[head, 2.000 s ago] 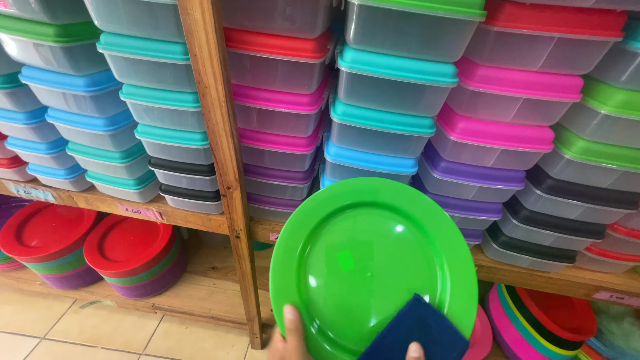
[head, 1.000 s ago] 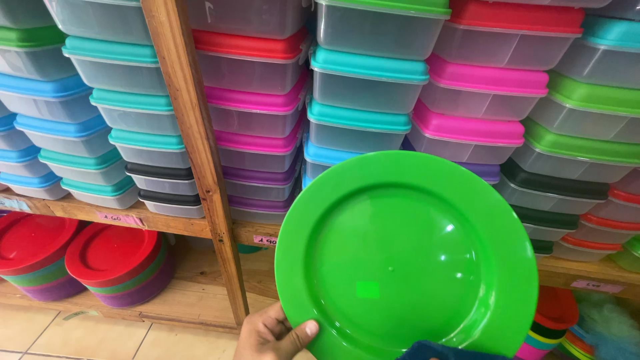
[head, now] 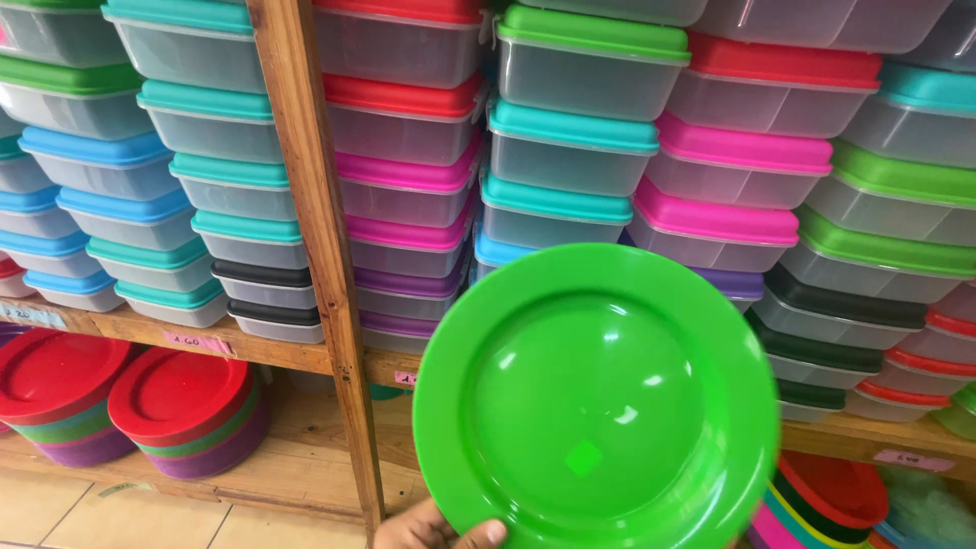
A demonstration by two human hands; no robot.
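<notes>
A round green plastic plate (head: 595,389) with a small square green sticker (head: 583,457) faces me in the lower middle. My left hand (head: 438,530) grips its lower left rim, the thumb on the front and the fingers behind. The plate hides part of the stacked lidded boxes and the shelf edge behind it. My right hand does not show, and neither does any cloth.
Wooden shelving with an upright post (head: 320,229) holds stacks of clear plastic boxes with coloured lids (head: 572,126). Stacked round red-topped containers (head: 183,396) stand on the lower shelf at left, and more coloured round ones (head: 831,488) at lower right. Floor tiles (head: 152,511) show below.
The dark blue cloth in front of the plate's lower right has gone out of view. My right thumb, seen on it two seconds ago, is also out of view. My left hand still holds the plate.
</notes>
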